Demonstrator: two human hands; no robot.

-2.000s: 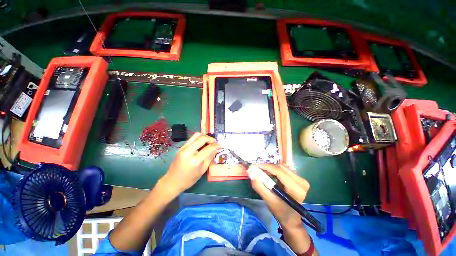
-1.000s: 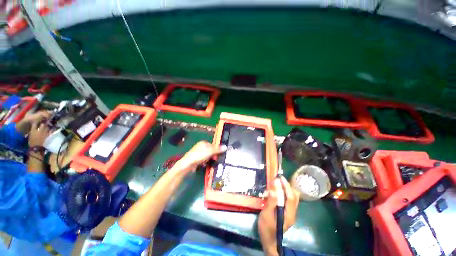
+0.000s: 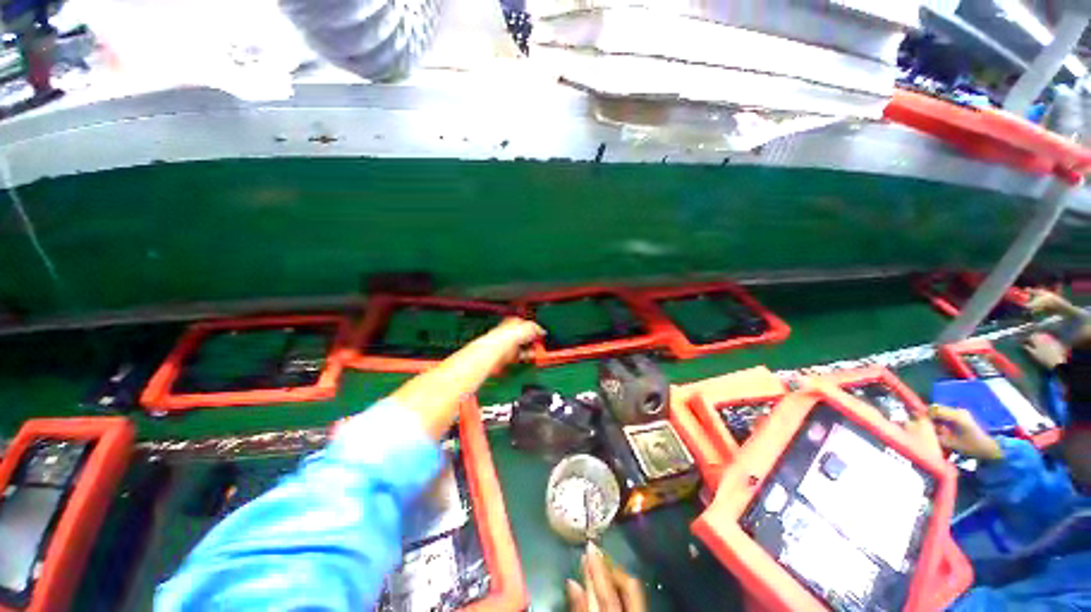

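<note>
My left hand (image 3: 519, 340) is at the edge of an orange foam tray (image 3: 413, 359) in the back row, touching or just over it; its grip is unclear. My blue-sleeved left arm crosses over the tablet tray (image 3: 491, 526) in front and hides much of its tablet. My right hand (image 3: 608, 588) is cut off by the bottom edge, closed around the soldering iron (image 3: 589, 542). The iron's thin front end is at the round tip-cleaning cup (image 3: 583, 496), with pale contents.
The iron stand (image 3: 634, 389) and square sponge tray (image 3: 658, 452) stand right of the cup. Stacked orange trays with open tablets (image 3: 843, 508) lie further right, beside a coworker's hand (image 3: 964, 430). Another tray (image 3: 90, 502) lies at left; several line the back.
The view has swung up and right. My left hand has left the tablet and reached out to the back row. My right hand has brought the iron from the tablet to the cup.
</note>
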